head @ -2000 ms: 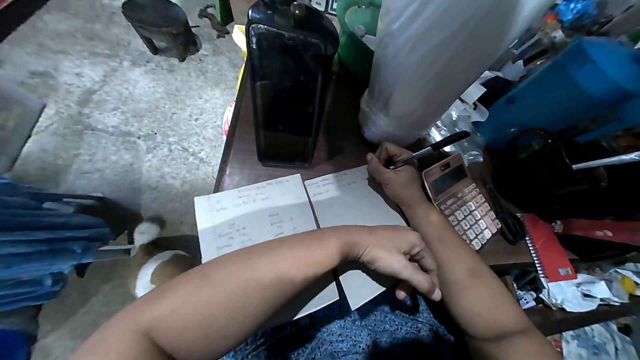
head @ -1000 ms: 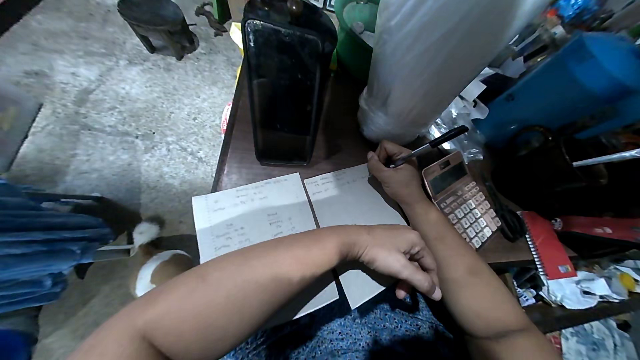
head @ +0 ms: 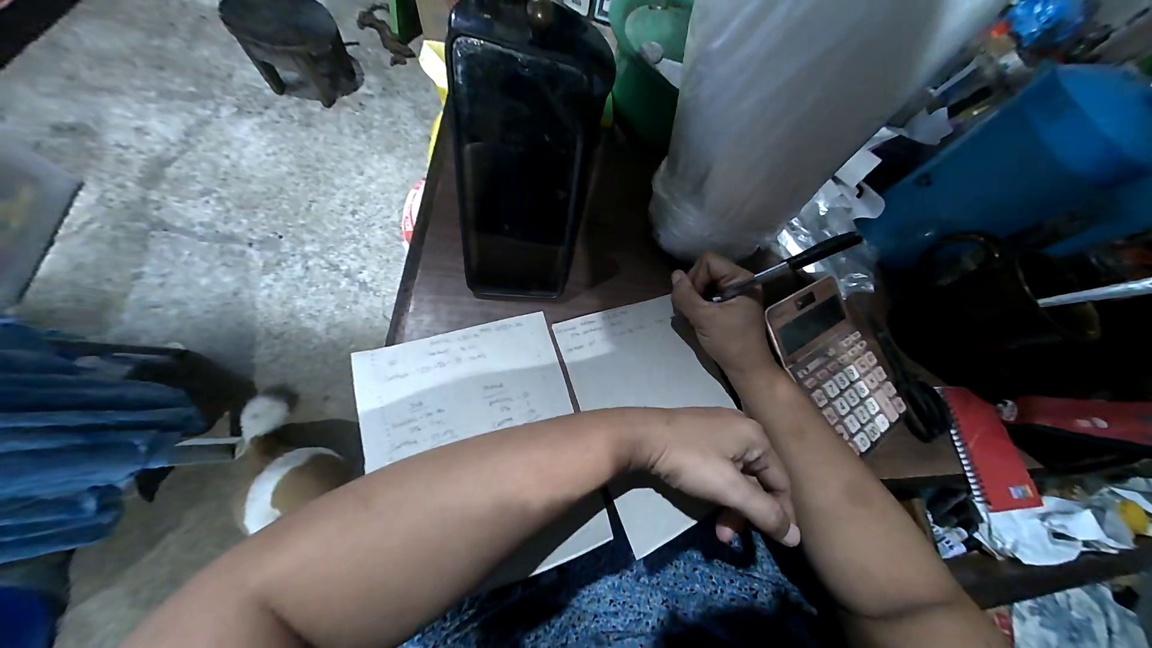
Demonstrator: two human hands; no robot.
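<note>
My right hand (head: 724, 315) grips a black pen (head: 801, 258) at the upper right corner of the right sheet of paper (head: 621, 364), which bears a few handwritten lines. My left hand (head: 724, 468) hangs with bent fingers over the lower part of that sheet, against my right forearm; whether it holds anything cannot be told. The left sheet (head: 450, 378), with more handwriting, lies beside it, partly under my left forearm. A pink-gold calculator (head: 837, 364) lies right of my right wrist. A smartphone (head: 517, 171) stands upright beyond the sheets.
A tall roll of translucent plastic (head: 774, 135) stands behind my right hand, near a green container (head: 650, 72). A blue container (head: 1017, 162), a dark mug (head: 981, 279) and a red spiral notebook (head: 990, 450) are at right. A brown and white animal (head: 292, 486) is on the floor at left.
</note>
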